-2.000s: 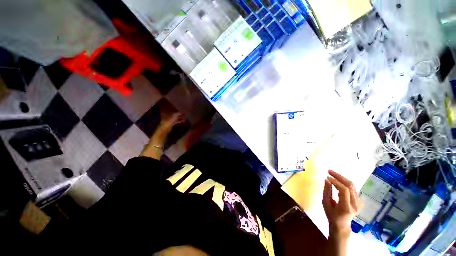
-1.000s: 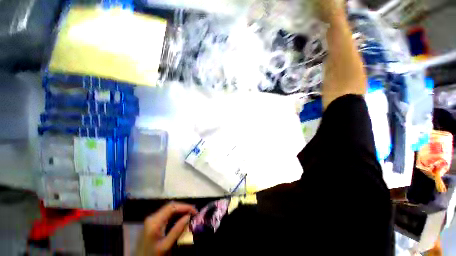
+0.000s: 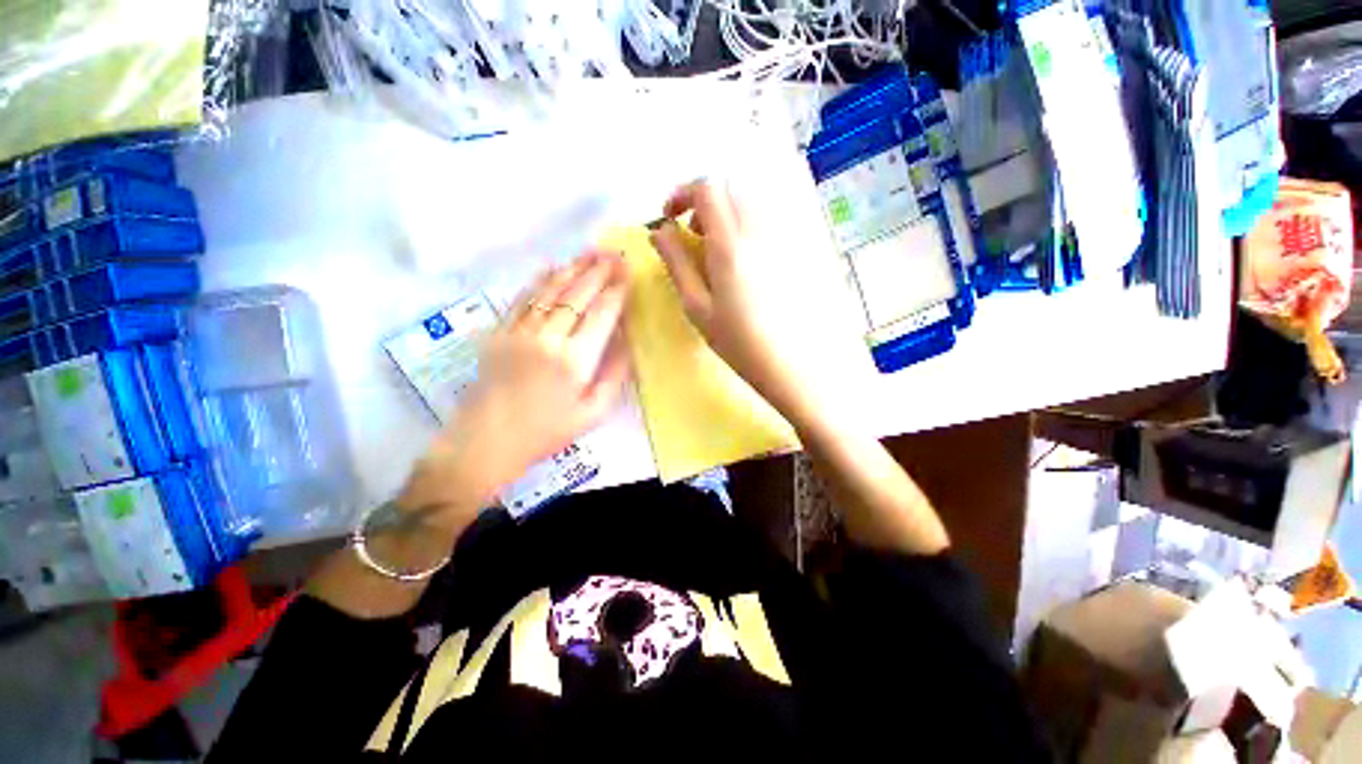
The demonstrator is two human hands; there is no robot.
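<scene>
A yellow sticker sheet (image 3: 710, 403) lies flat on the white tabletop (image 3: 359, 164). My left hand (image 3: 560, 343) is palm down, fingertips at the sheet's upper left edge. My right hand (image 3: 710, 276) is over the sheet's top end, thumb and fingers bent; a small dark thing shows by its fingertips, too small to tell whether it is gripped. A white cable box (image 3: 441, 346) with a blue mark lies under my left hand and forearm. Its upper left part and a printed lower end show; the middle is hidden.
Blue-edged boxes (image 3: 97, 426) are piled at left beside a clear plastic tray (image 3: 269, 403). White cables (image 3: 493, 45) are heaped at the back. Blue-edged flat boxes (image 3: 896, 246) stand and lie at right. Open cartons (image 3: 1113, 642) are below right, a red stool (image 3: 179, 672) below left.
The view has turned down to the tabletop. My right hand has come from the cable heap to the yellow sheet. My left hand has moved from near the table's front edge onto the box and sheet.
</scene>
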